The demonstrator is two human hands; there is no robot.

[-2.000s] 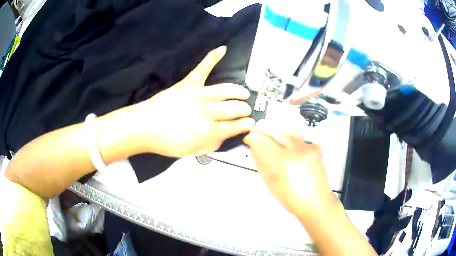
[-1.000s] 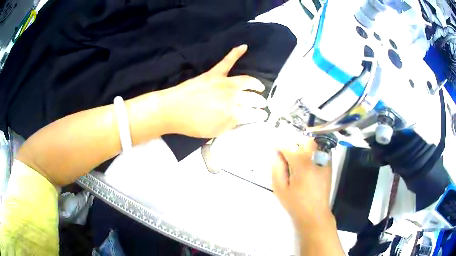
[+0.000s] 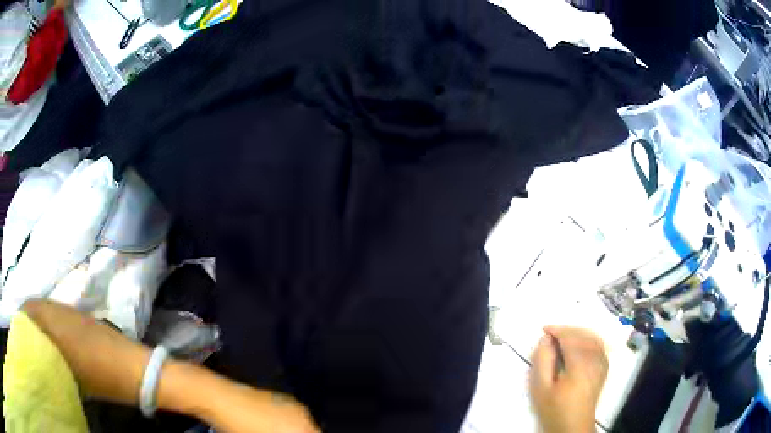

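A large black garment (image 3: 338, 211) lies spread out in front of me, with sleeve-like parts to both sides and its lower part reaching the bottom edge. My left hand (image 3: 283, 414) is at the bottom edge, beside the garment's lower left side; its fingers are cut off or hidden. My right hand (image 3: 568, 372) is closed around a small dark object, perhaps thread snips, on the white table right of the garment, not touching the cloth. The white sewing machine head (image 3: 676, 254) with a blue stripe stands at the right, clear of the garment.
White bundles (image 3: 63, 237) lie at left, with a red cloth (image 3: 40, 57) above them. Yellow-green handled scissors (image 3: 211, 12) are at the top left. A translucent bag (image 3: 685, 123) is behind the machine. A black flat rectangle (image 3: 647, 389) lies right of my right hand.
The garment has come away from the needle area and is now spread across the view. My left hand has moved down and off the sewing area. The view has shifted left, so the machine appears farther right.
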